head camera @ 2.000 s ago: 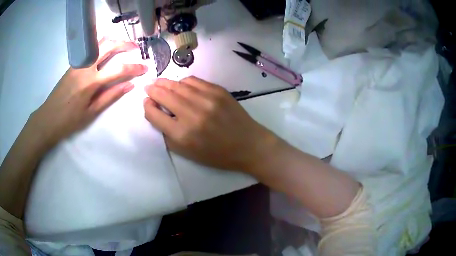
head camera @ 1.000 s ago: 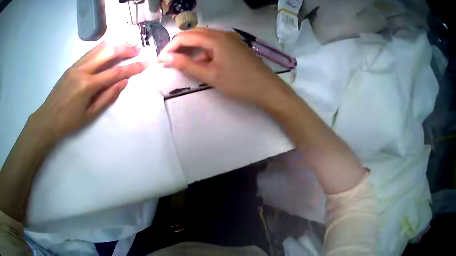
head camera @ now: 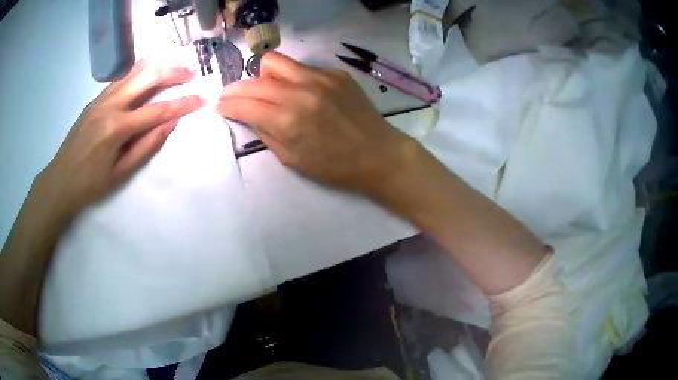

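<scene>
A white fabric piece [head camera: 156, 245] lies on the machine table and hangs over its front edge. My left hand [head camera: 123, 130] rests flat on the cloth, fingers apart, left of the presser foot [head camera: 203, 58]. My right hand [head camera: 312, 122] pinches the fabric's right edge between thumb and fingers, just in front of the presser foot. The fingertips and the cloth there are washed out by the bright light. A half-round dark metal piece [head camera: 227, 61] stands right of the foot. A small round disc [head camera: 253, 66] is partly hidden by my right hand.
Pink-handled thread snips [head camera: 394, 76] lie right of the needle, blades pointing left. A cream knob [head camera: 262, 37] and a blue-grey bar [head camera: 110, 41] are near the machine head. White cloth [head camera: 565, 163] is heaped at right beside a printed white label [head camera: 427, 30]. The table's front edge crosses below my right forearm.
My right hand has come down and left from its lifted position, back onto the fabric edge by the foot. My left hand has shifted slightly left. The snips show more fully.
</scene>
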